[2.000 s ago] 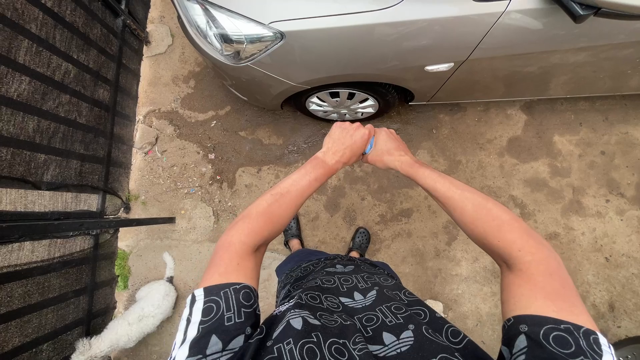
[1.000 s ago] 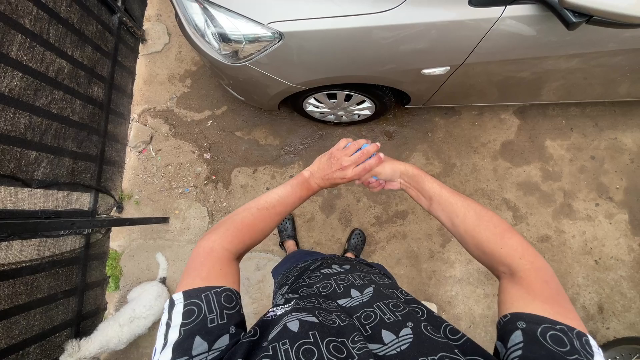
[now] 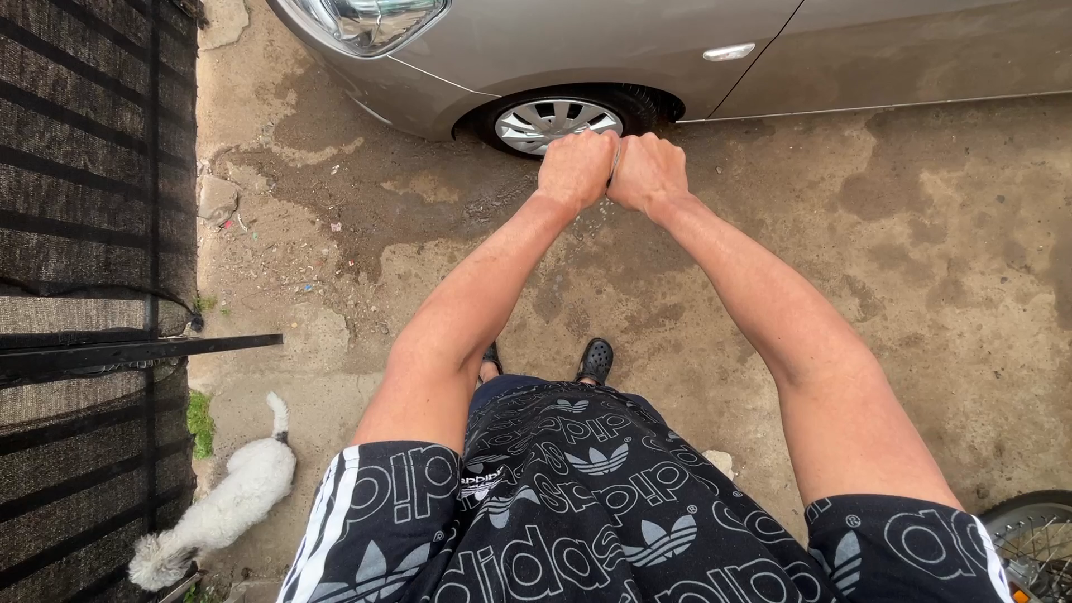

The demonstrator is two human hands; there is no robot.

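Observation:
My left hand is a closed fist, pressed side by side against my right hand, also a fist. Both arms reach forward, in front of the car's front wheel. A thin greyish edge of a small item shows between the fists; the rest is hidden inside them, so its kind cannot be told. Small bright specks, like drops, show just under the fists.
A silver-beige car stands ahead. On the left are a black barred metal fence with a bar jutting out, and a white curly-haired dog. A spoked wheel shows at lower right. The concrete has damp patches.
One second ago my left hand lay with loosened fingers over my right, with something blue between them. Now both are closed fists side by side. The dog's body remains by the fence.

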